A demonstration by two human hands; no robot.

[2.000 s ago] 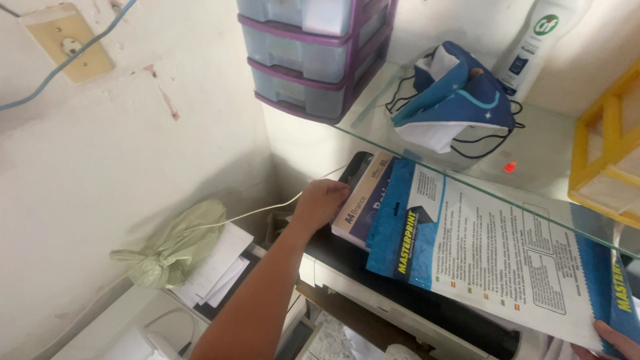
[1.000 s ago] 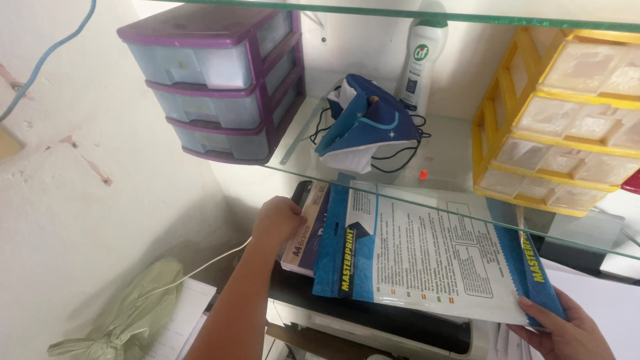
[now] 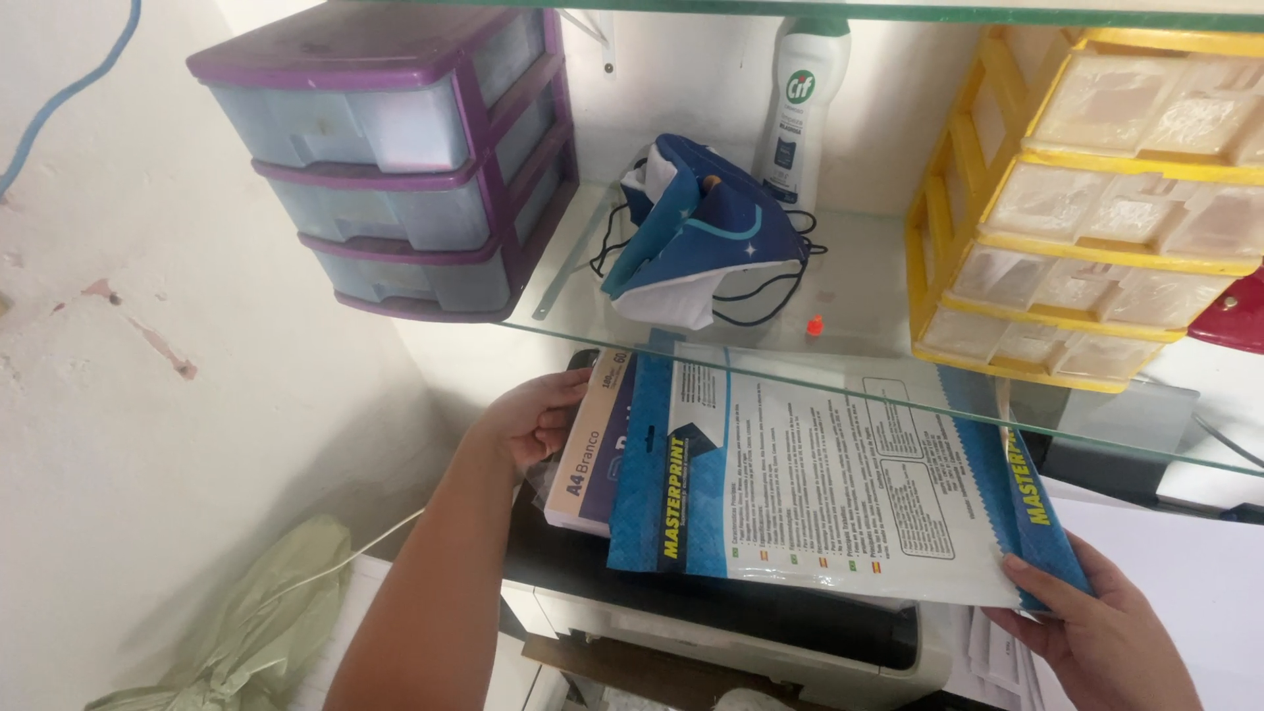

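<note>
A blue and white Masterprint paper package lies tilted over an A4 paper pack, both above a black and white printer and partly under the glass shelf's edge. My left hand is at the left edge of the A4 pack, fingers curled against it; the fingertips are partly hidden, so its grip is unclear. My right hand grips the lower right corner of the Masterprint package, thumb on top.
On the glass shelf stand a purple drawer unit, a fabric drawstring pouch, a Cif bottle and a yellow drawer unit. A green plastic bag is lower left; paper sheets lie right.
The view has swung right and come closer. My right hand, only partly in view at first, now shows at the package's corner. My left hand stays beside the A4 pack.
</note>
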